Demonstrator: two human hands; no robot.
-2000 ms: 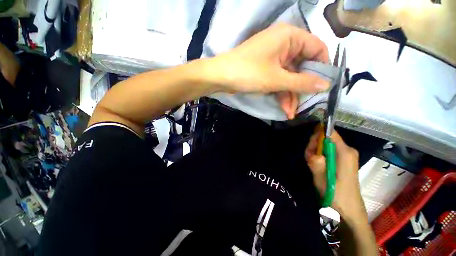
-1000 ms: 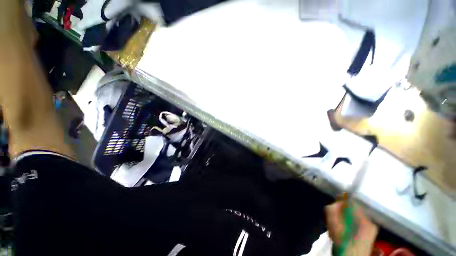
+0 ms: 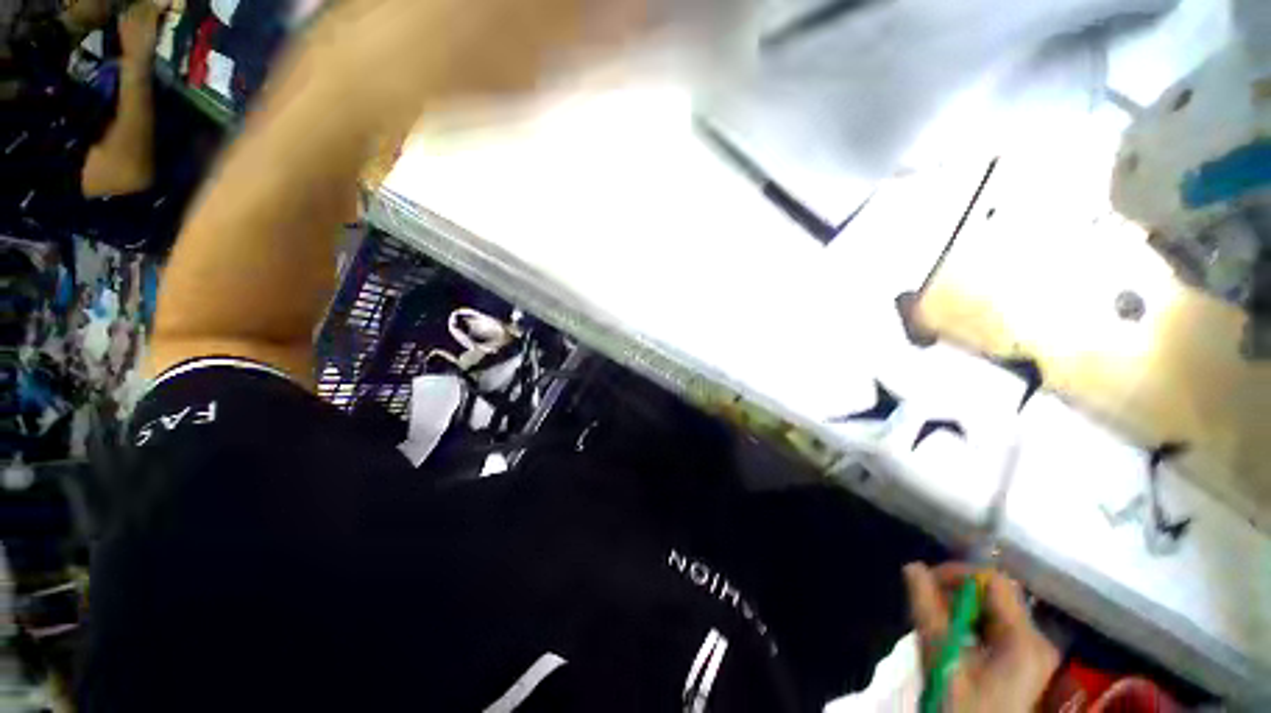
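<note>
My right hand (image 3: 1006,655) is at the lower right, shut on the scissors (image 3: 955,641). The green handle shows, and the blades point up over the table edge, blurred. My left forearm reaches up across the upper left; my left hand (image 3: 592,35) is at the top edge, badly blurred, and its fingers cannot be made out. A pale grey cloth (image 3: 892,84) with dark strips lies at the top of the white table (image 3: 599,209), beside the blurred hand. Whether the hand grips it cannot be told.
The tan machine bed (image 3: 1087,314) is at the right. Dark trimmings (image 3: 937,432) lie in front of it. A dark lattice crate (image 3: 370,314) with white and dark pieces is under the table edge. Part of a red basket (image 3: 1115,690) shows at the lower right. Another person's arm (image 3: 123,126) is at the upper left.
My left arm has swung from the far left edge back over the table. The pale cloth with dark strips now lies farther left at the top. My right hand keeps the scissors nearly in place.
</note>
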